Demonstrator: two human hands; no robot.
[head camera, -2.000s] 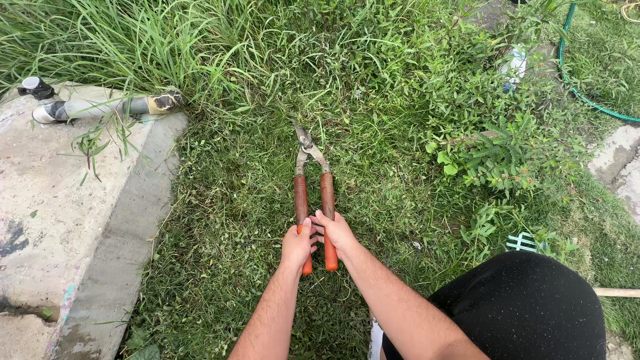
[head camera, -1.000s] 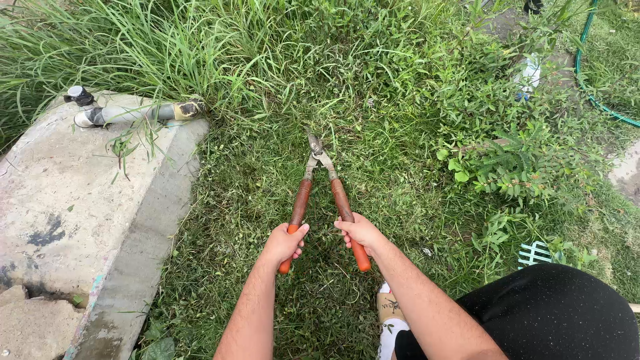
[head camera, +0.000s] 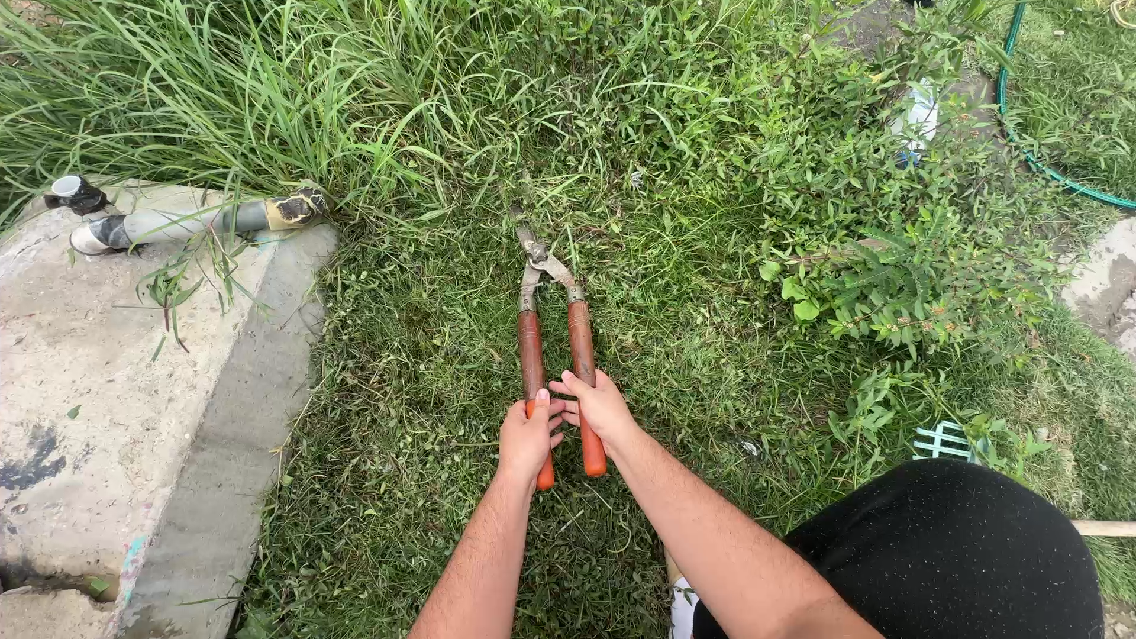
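Observation:
A pair of hedge shears (head camera: 537, 257) with reddish-brown handles and orange ends points away from me, low over short grass. My left hand (head camera: 527, 437) is closed around the left handle near its orange end. Around the right handle, at about the same height, is my right hand (head camera: 596, 410). The two handles are near each other and my fingertips almost meet between them. The metal blades reach into the grass (head camera: 444, 328), which partly hides their tips.
At the left lies a concrete slab (head camera: 106, 355) with a grey pipe (head camera: 191, 222) on it. Tall grass and leafy weeds (head camera: 887, 257) stand ahead and right. A light green rake head (head camera: 946, 442) lies by my knee (head camera: 941, 550). A green hose (head camera: 1021, 142) curves at the upper right.
One second ago my hands and the shear handles were spread apart; now they are close together, much as they were two seconds ago. Both hands have kept their hold.

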